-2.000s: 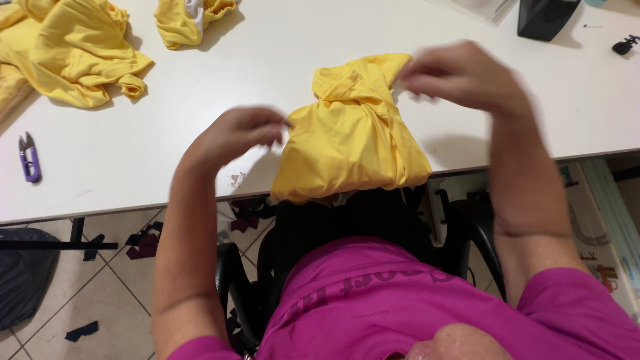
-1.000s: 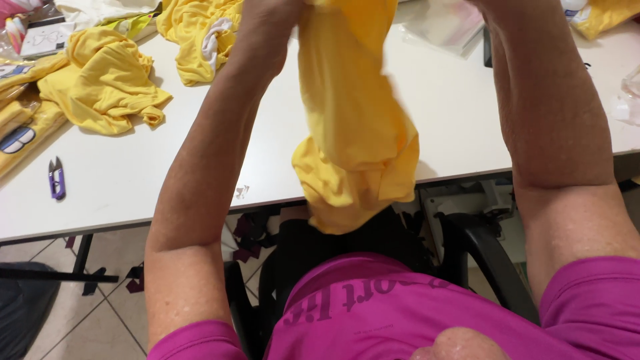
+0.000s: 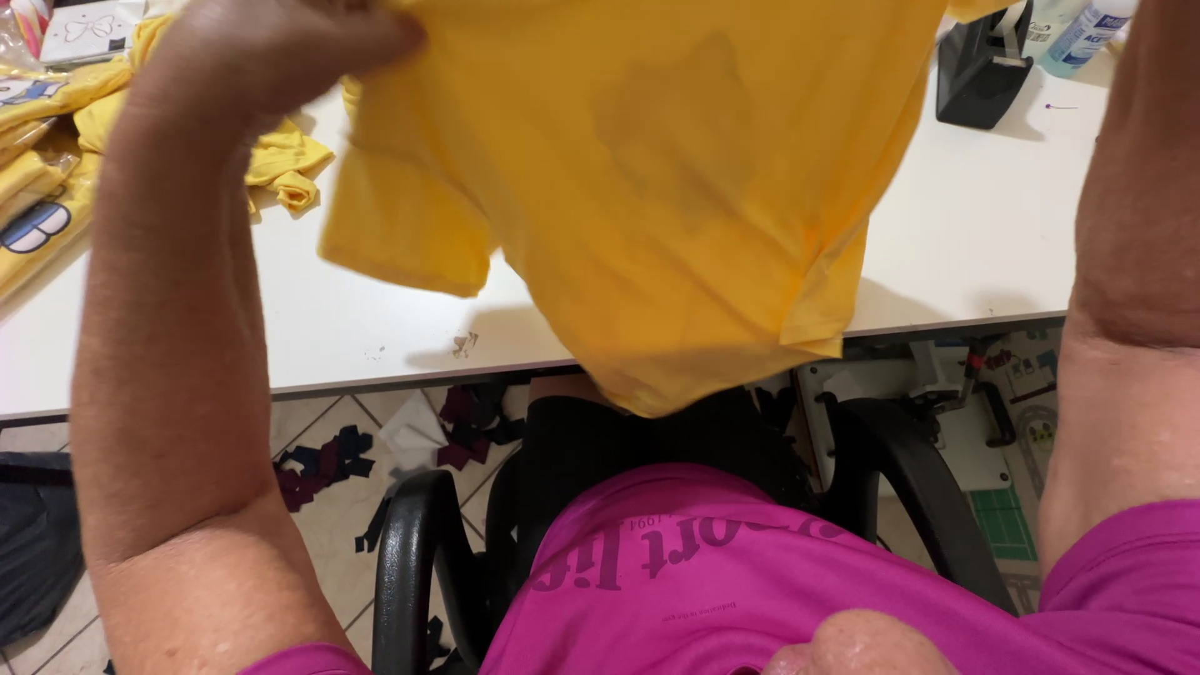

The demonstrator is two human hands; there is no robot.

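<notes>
A yellow T-shirt (image 3: 656, 187) hangs spread out above the front edge of the white table, one short sleeve drooping at the left and its lower hem over my lap. A darker patch shows in the middle of the cloth. My left hand (image 3: 309, 47) grips the shirt at its upper left, fingers blurred. My right arm reaches up along the right side, but the hand lies beyond the top of the view, so its hold cannot be seen.
Yellow garments (image 3: 281, 169), some in clear plastic bags (image 3: 37, 216), lie at the left of the white table (image 3: 975, 234). A black tape dispenser (image 3: 980, 75) and a bottle (image 3: 1083, 42) stand at the back right. Chair armrests (image 3: 412, 553) flank my lap; fabric scraps (image 3: 328, 459) litter the floor.
The yellow shirt lay bunched on the table two seconds ago, then hung narrow from my raised hands. It is now spread wide. My right hand has gone out of view.
</notes>
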